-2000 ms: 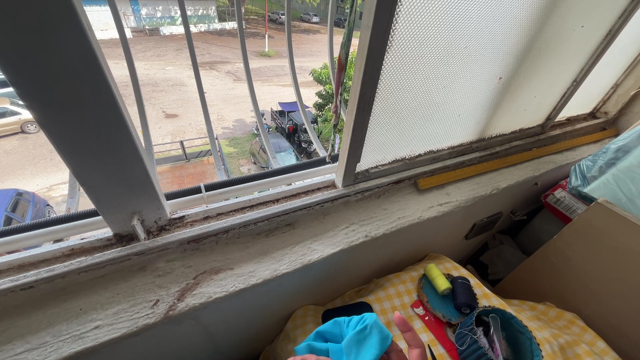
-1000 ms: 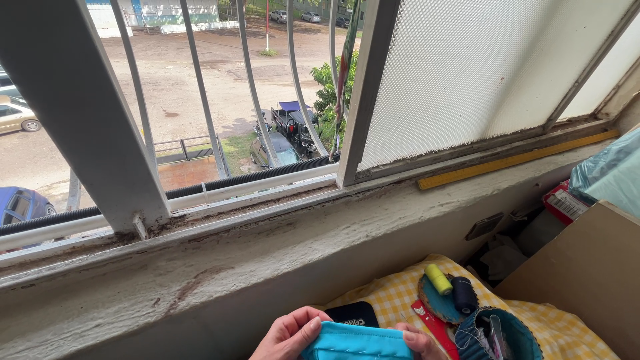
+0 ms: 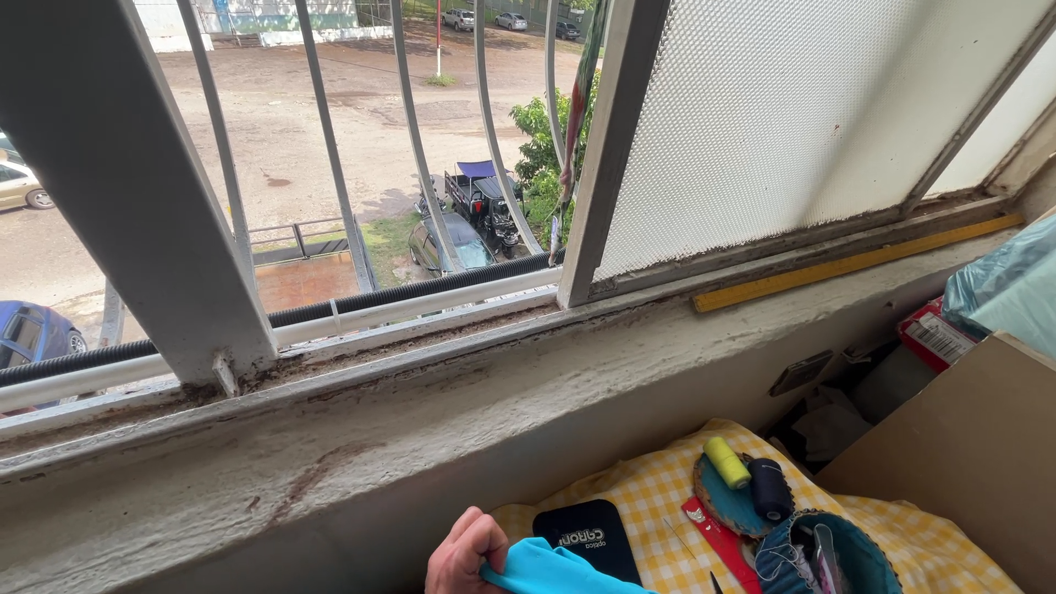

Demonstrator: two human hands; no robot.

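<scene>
Bright blue fabric is pinched at its left end between the thumb and fingers of my left hand, at the bottom edge of the view. My right hand is out of view. Beside the fabric lies a dark pouch bearing writing, on a yellow checked cloth. Farther right are a yellow-green thread spool, a dark thread spool, a round teal lid, a red flat item and a teal sewing basket holding threads and small items.
A rough window sill runs across the view below metal bars and a frosted pane. A yellow strip lies along the sill. At the right stand a cardboard panel, a red box and blue plastic.
One second ago both hands held the blue fabric up; now only my left hand shows and my right hand has left the view. More of the dark pouch is uncovered than two seconds ago.
</scene>
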